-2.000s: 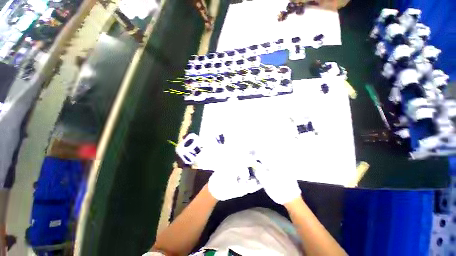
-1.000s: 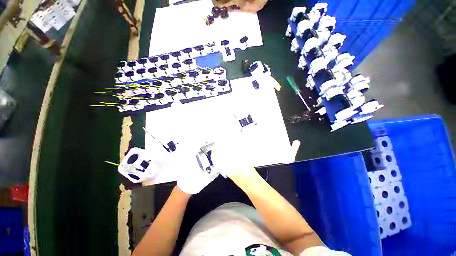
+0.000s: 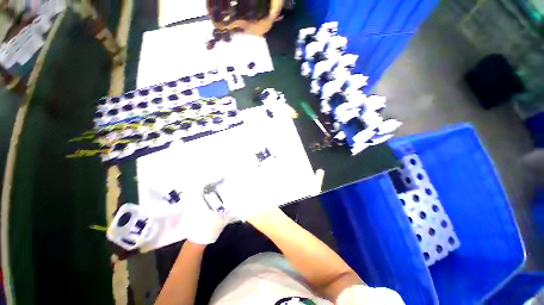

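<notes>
My left hand [image 3: 206,227], in a white glove, is at the near edge of the white work sheet [image 3: 238,140] and holds a small white piece with a dark, frame-like outline [image 3: 213,198]. My right hand [image 3: 247,209], also white-gloved, is just right of it and blends into the sheet; its fingers cannot be made out. A white housing [image 3: 130,226] with round and square openings stands at the sheet's near left corner. A black insert [image 3: 173,196] lies left of the held piece, and another dark part [image 3: 263,155] lies farther right.
Rows of black-and-white sub-assemblies [image 3: 173,122] with yellow-green leads [image 3: 83,153] lie beyond the sheet. Stacked white units [image 3: 343,89] and a green-handled screwdriver [image 3: 315,117] are at right. A brown bag [image 3: 261,25] holds dark parts. A blue crate [image 3: 477,196] with white housings [image 3: 426,217] is at lower right.
The view has swung right, so the bench appears farther left and more of the blue crate shows. The framed piece is still at my left hand; both hands stay close together.
</notes>
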